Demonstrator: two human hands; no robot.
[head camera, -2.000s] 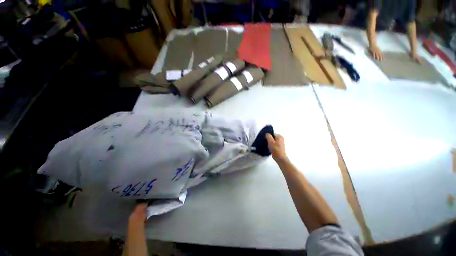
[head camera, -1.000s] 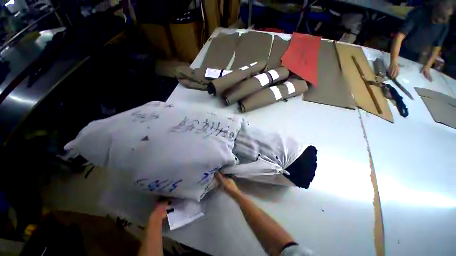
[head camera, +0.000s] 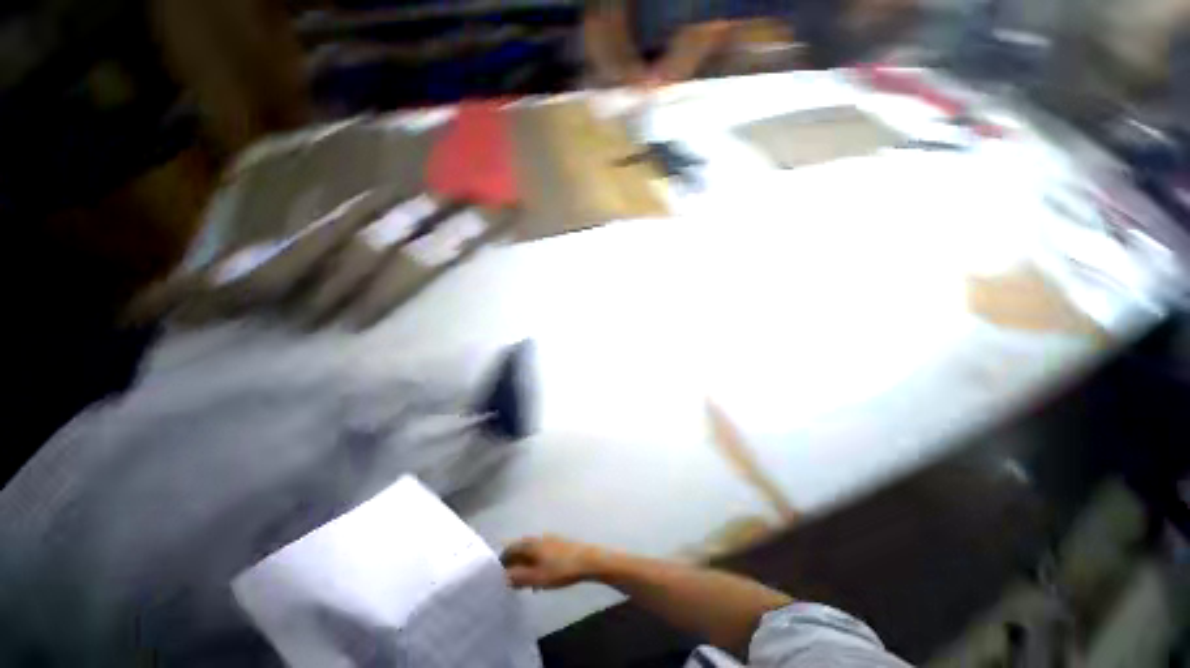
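The frame is blurred. A white paper sheet (head camera: 379, 561) is raised at the lower middle, in front of the sack. My right hand (head camera: 546, 562) is at the sheet's right edge, with its fingers closed on that edge. My left hand is not in view. The large whitish woven sack (head camera: 248, 450) lies on its side on the table at the left, partly covered by the sheet. Dark cloth (head camera: 510, 390) shows at the sack's mouth, which points right.
Rolled brown bundles (head camera: 372, 261) with white bands lie behind the sack on the white table (head camera: 783, 300). Red fabric (head camera: 474, 154), brown panels and a dark tool (head camera: 672, 159) lie farther back. Another person's arms (head camera: 692, 50) show at the far edge. Table edge runs lower right.
The view has swung right. The paper sheet has come out from beside the sack and is raised. My right hand has moved off the sack to the sheet, and my left hand has gone from view.
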